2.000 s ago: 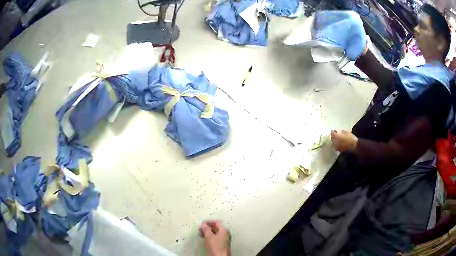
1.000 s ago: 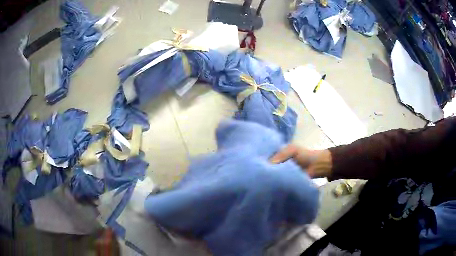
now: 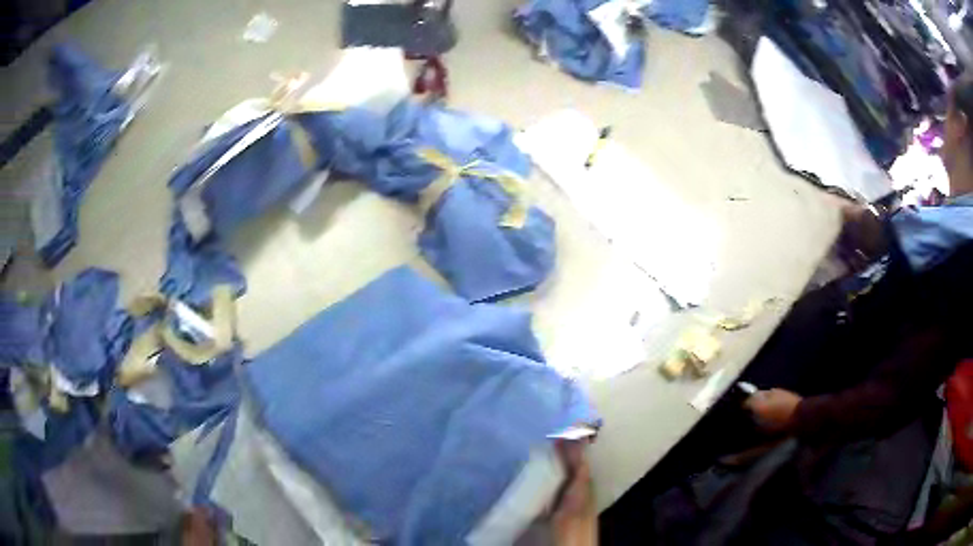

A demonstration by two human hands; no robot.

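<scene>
A large blue cloth panel (image 3: 395, 395) lies nearest in front of me, partly folded, with white showing at its lower right edge. My right hand (image 3: 576, 501) is at the bottom, with its fingers on the panel's right corner, gripping the edge. My left hand (image 3: 201, 526) is small, blurred and cut off by the bottom edge, beside a narrow blue strip (image 3: 217, 459); its fingers cannot be made out. White-grey sheets (image 3: 304, 496) lie partly under the blue panel.
Tied blue bundles (image 3: 485, 240) curve across the table (image 3: 651, 128), with more bundles (image 3: 197, 363) at left. Yellowish strips (image 3: 694, 352) lie near the right edge. A white sheet (image 3: 651, 229) lies behind them. A person (image 3: 854, 416) is at the right, one hand near a small pale item.
The other person's arm, which held the blue cloth over the table, has drawn back right. The cloth now lies in front of me with my right hand at its corner. The camera view has shifted.
</scene>
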